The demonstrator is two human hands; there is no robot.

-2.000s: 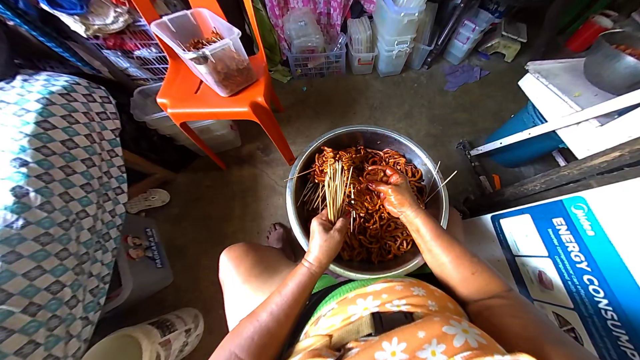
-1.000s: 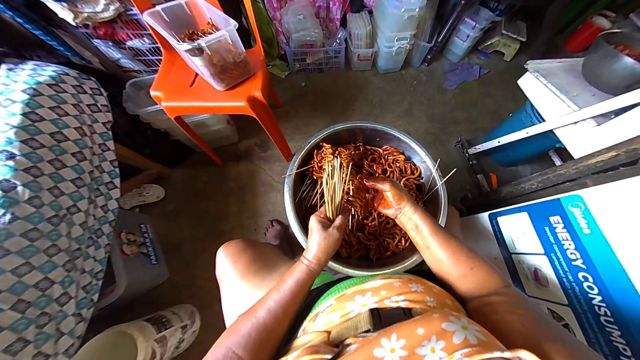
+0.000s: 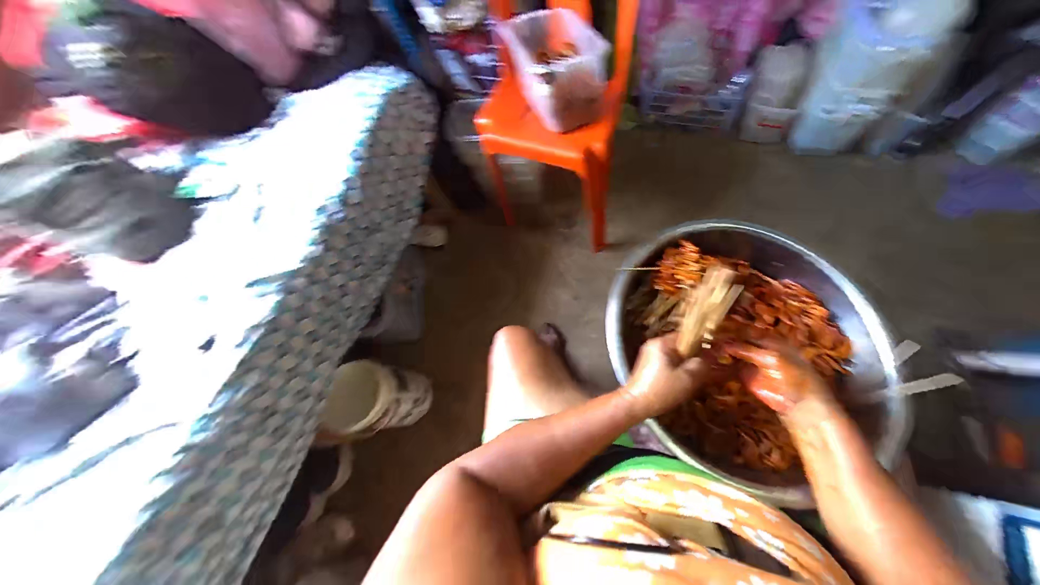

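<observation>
A large metal basin (image 3: 873, 325) holds reddish-brown, sauce-coated strips of food (image 3: 800, 325), some of them threaded on thin sticks. My left hand (image 3: 666, 378) is closed around a bundle of bare wooden skewers (image 3: 711, 305), held slanting over the basin's near left part. Sauce coats the fingers of my right hand (image 3: 776, 374), which is low over the food just right of the bundle; blur hides whether it holds a piece. More skewer ends lie at the basin's left inside, and a couple stick out past its right rim.
An orange plastic chair (image 3: 540, 146) beyond the basin carries a clear plastic container (image 3: 569, 93) with some food inside. A bed or table with a patterned cover (image 3: 325, 325) fills the left, a pale bucket (image 3: 374, 398) beside it. Plastic containers (image 3: 837, 106) line the back.
The view has swung to the left, showing more of the patterned cover. My left hand keeps its hold on the skewers, and my right hand stays over the food.
</observation>
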